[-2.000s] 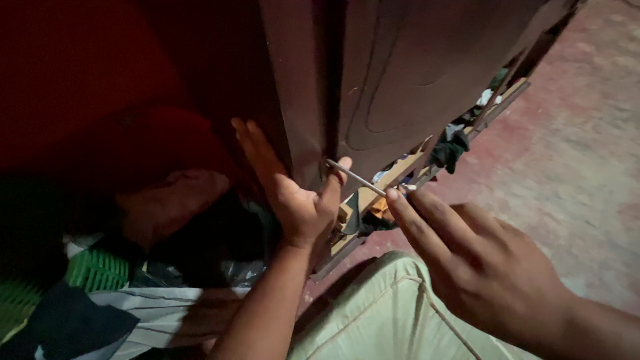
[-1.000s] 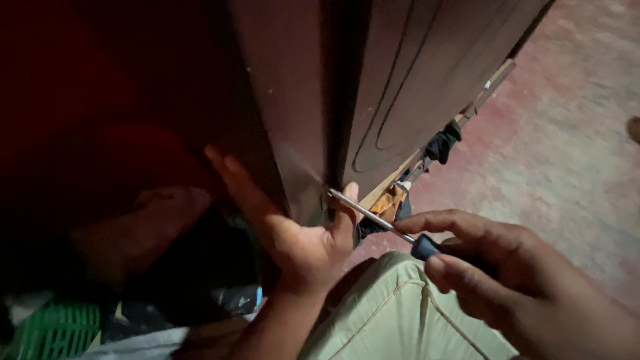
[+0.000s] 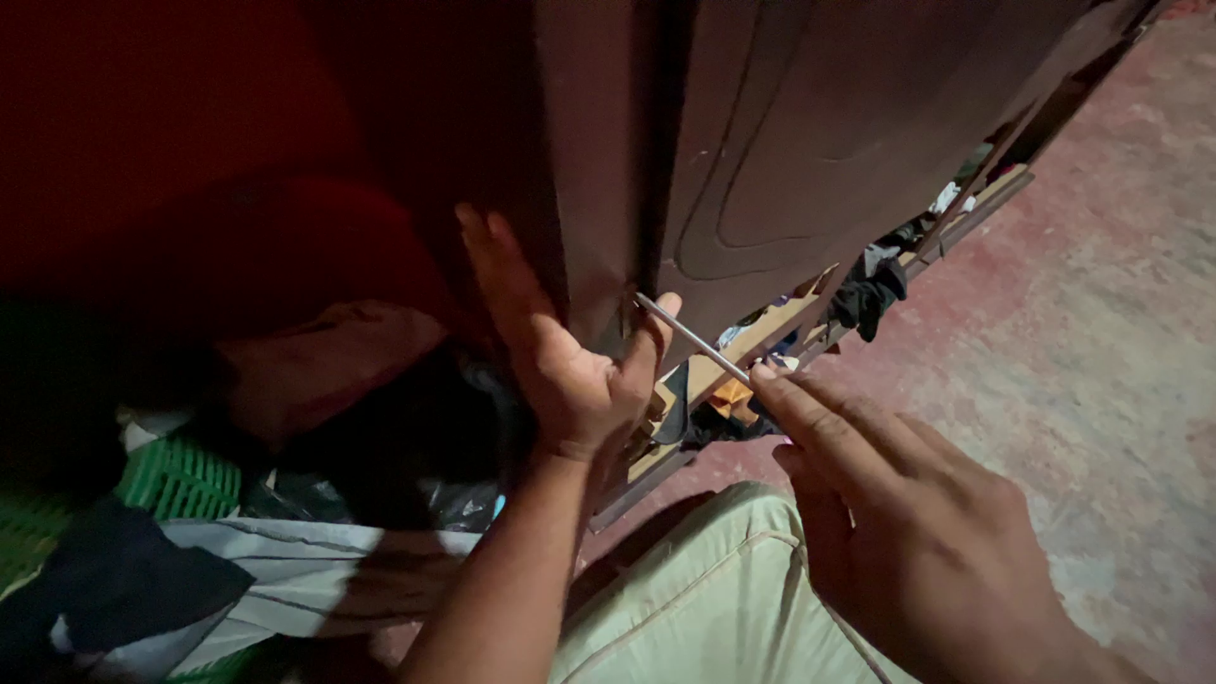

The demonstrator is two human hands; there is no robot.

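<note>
My right hand [image 3: 912,513] holds a screwdriver [image 3: 698,342], its handle hidden under the palm and fingers. The metal shaft points up and left, and its tip meets the narrow edge of a dark brown wooden cabinet [image 3: 598,190], close to a small fitting too dim to name. My left hand [image 3: 584,380] is spread around that edge, fingers on the far side and thumb beside the shaft near the tip. A cabinet door with a carved curved groove [image 3: 817,142] lies just right of the edge.
Clothes [image 3: 869,290] and an orange item [image 3: 731,401] stick out along the cabinet's wooden base rail [image 3: 978,204]. At lower left are a green plastic basket [image 3: 180,480], black plastic and striped cloth [image 3: 313,565]. My knee is below, beside the worn red and grey floor [image 3: 1111,313].
The right hand's fingers, which showed the dark handle between them one second ago, now lie extended over it. The left hand remains around the cabinet edge.
</note>
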